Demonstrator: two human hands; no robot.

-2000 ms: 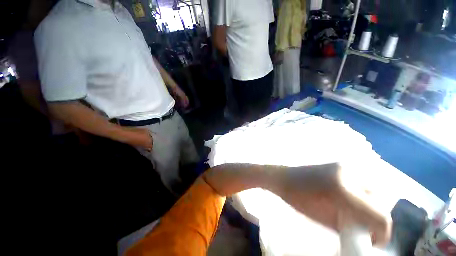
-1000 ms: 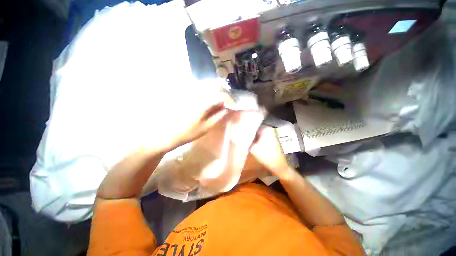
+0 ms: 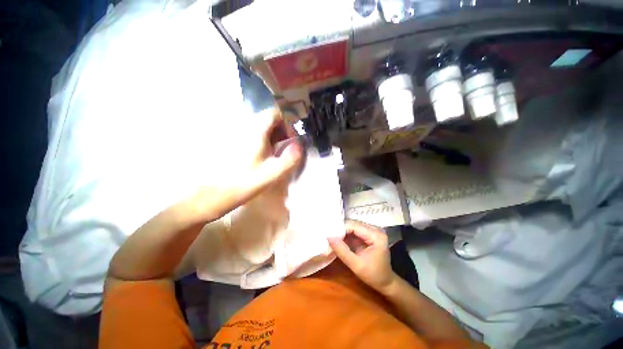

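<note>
A white garment piece (image 3: 311, 204) runs from the dark presser foot area (image 3: 322, 121) of the overlock machine (image 3: 307, 65) down to my lap. My left hand (image 3: 279, 153) holds the piece close beside the foot, thumb on top; glare hides part of the fingers. My right hand (image 3: 362, 251) pinches the near right edge of the piece between thumb and fingers, below the machine bed (image 3: 372, 208). The lower part of the piece hangs in folds against the orange shirt.
A large overexposed white heap (image 3: 89, 163) lies left of the machine. A greyish-white heap (image 3: 526, 266) lies on the right. Four white tension knobs (image 3: 445, 92) stand on the machine front. A small dark tool (image 3: 444, 153) lies below them.
The view first turned from standing people and the white pile to the machine. Since then the piece has straightened out at the foot, and my right hand has moved down along its edge.
</note>
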